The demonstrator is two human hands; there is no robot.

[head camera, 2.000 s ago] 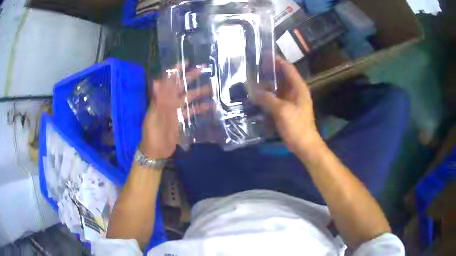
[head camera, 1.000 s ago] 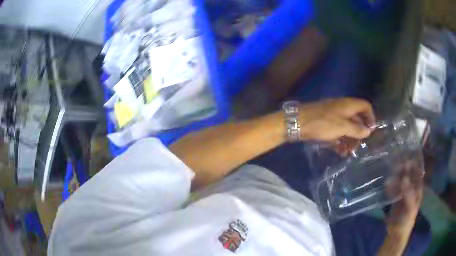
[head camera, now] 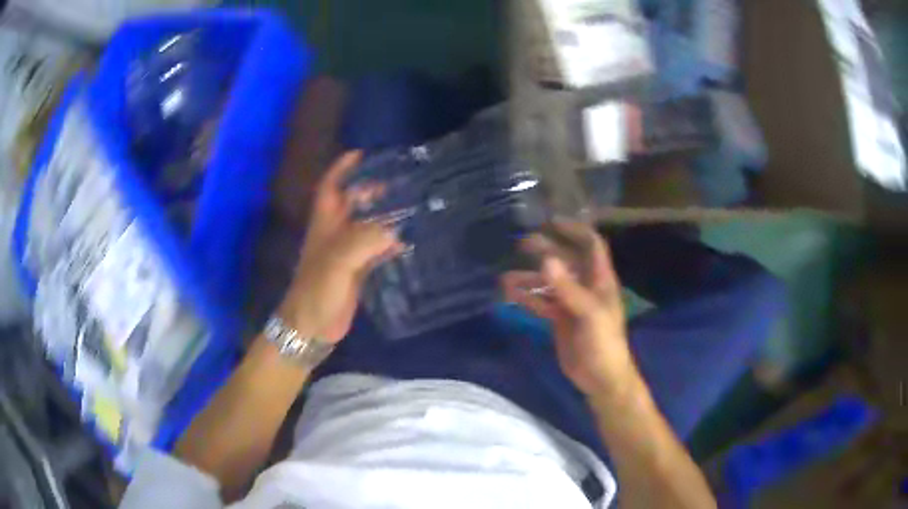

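A clear blister tray (head camera: pixel 438 224) is held over my lap, tilted and blurred by motion. My left hand (head camera: pixel 343 244), with a metal watch on the wrist, grips its left edge. My right hand (head camera: pixel 572 298) grips its right edge, fingers curled around the side. The tray is see-through, with my dark blue trousers showing behind it. The parts of my fingers behind the plastic are hard to make out.
A blue crate (head camera: pixel 244 149) with clear trays stands at the left. Another blue crate (head camera: pixel 60 149) beside it holds white packs (head camera: pixel 124 283). An open brown carton (head camera: pixel 806 129) with small boxes is at the upper right. A blue plastic stool (head camera: pixel 796 447) is at the lower right.
The view swung towards the white packs and back. The tray is now over my lap, held by both hands at its sides, lower and more tilted than two seconds ago.
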